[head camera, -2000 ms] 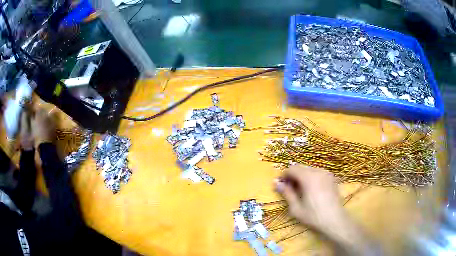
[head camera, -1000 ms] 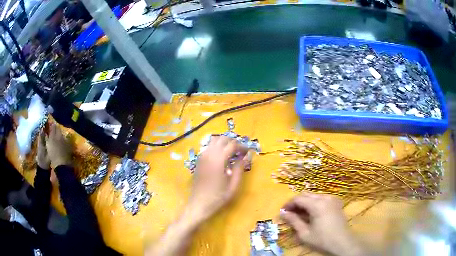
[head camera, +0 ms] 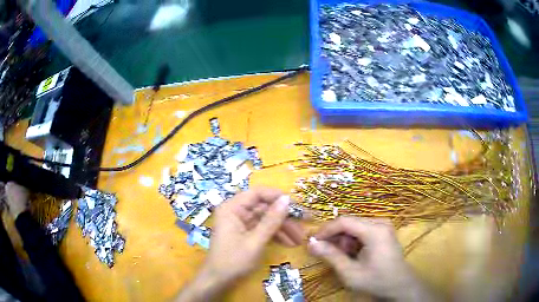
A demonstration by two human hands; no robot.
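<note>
My left hand (head camera: 245, 233) is at the centre, thumb and fingers pinched around a small circuit board (head camera: 295, 210), mostly hidden by the fingers. My right hand (head camera: 369, 250) is just right of it, fingers pinched on what looks like the end of a wire lead; the tip is blurred. The two hands' fingertips are close but apart. A loose pile of boards (head camera: 207, 174) lies behind my left hand. A bundle of golden twisted leads (head camera: 384, 183) lies behind my right hand. Joined boards with leads (head camera: 283, 283) lie at the bottom edge.
A blue bin (head camera: 414, 114) heaped with boards stands at the back right. A black cord (head camera: 195, 115) curves across the yellow tabletop (head camera: 278, 127) to a black device (head camera: 88, 118) at left. A smaller board pile (head camera: 100, 224) and a neighbouring person's hand (head camera: 16, 197) are at left.
My left hand came into view over the board pile, then moved right and towards me with a board, beside my right hand. My right hand stays pinched. The camera view has shifted.
</note>
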